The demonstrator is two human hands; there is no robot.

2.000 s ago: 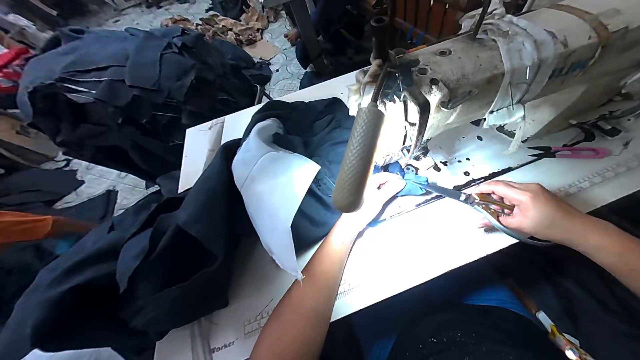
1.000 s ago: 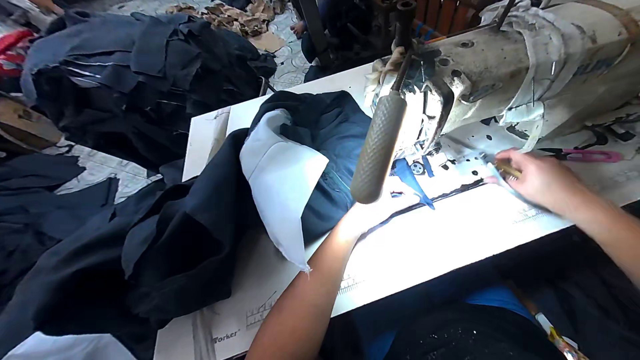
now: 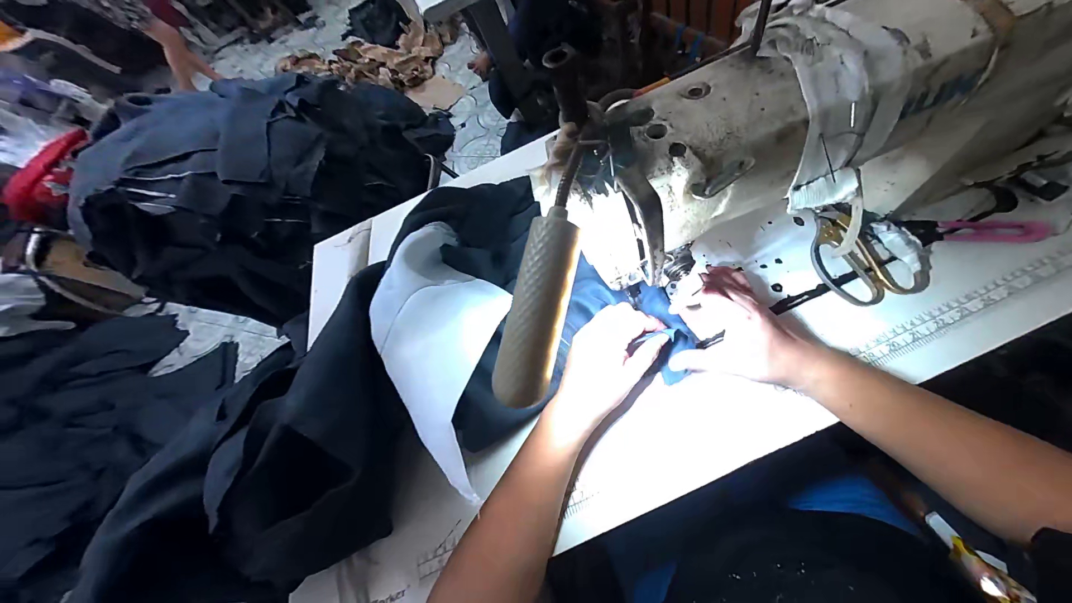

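Dark blue fabric (image 3: 586,301) lies under the needle area of a sewing machine (image 3: 703,151). My left hand (image 3: 607,360) pinches a fold of that fabric just in front of the presser foot. On the other side, my right hand (image 3: 737,331) is at the fabric's right edge, fingers spread around it; whether it grips the cloth cannot be told. White cloth (image 3: 440,327) lies on the dark garment left of the lamp-like textured handle (image 3: 536,310), which hides part of the fabric. Scissors with metal loops (image 3: 867,260) rest on the table beyond my right hand.
A heap of dark fabric pieces (image 3: 251,167) stands left of the white table (image 3: 670,452). Dark cloth (image 3: 293,452) hangs over the table's left side. A pink-handled tool (image 3: 997,231) lies near the machine's base. Part of another person (image 3: 172,46) shows at the upper left.
Two seconds ago my right hand held the scissors at the fabric; now they lie beside the machine, let go. My right hand has come back left to the fabric near my left hand.
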